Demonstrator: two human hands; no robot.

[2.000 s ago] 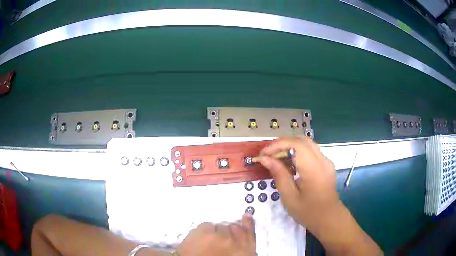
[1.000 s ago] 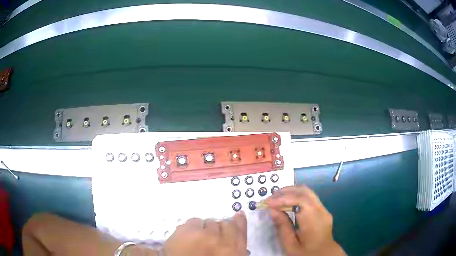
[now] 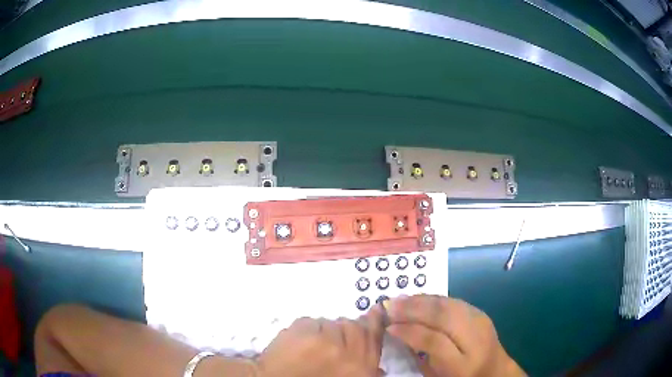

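Note:
A red fixture [image 3: 340, 230] lies across the upper part of a white tray [image 3: 221, 283]. Its two left seats hold pale-centred round components; its two right seats show only small bright centres. Dark-rimmed round components [image 3: 382, 283] stand in rows below its right end, and a row of paler ones [image 3: 211, 224] is at its left. My right hand [image 3: 446, 335] pinches a thin pen-like tool [image 3: 390, 304], mostly hidden, at the lowest row. My left hand [image 3: 320, 347] rests on the tray, fingertips against the right hand's; its grip is hidden. A translucent strip [image 3: 400, 359] shows between the hands.
Two grey fixtures [image 3: 197, 169] [image 3: 451, 172] lie on the green belt [image 3: 324, 118] behind the tray, with smaller ones at far right. A red fixture [image 3: 18, 99] is at far left. White sticks [image 3: 515, 247] [image 3: 16, 238] lie at both sides. A tray stack [image 3: 648, 258] stands right.
My right hand has moved from the red fixture down to the component rows, and its fingertips now meet my left hand's. The grey fixtures have shifted right relative to the tray.

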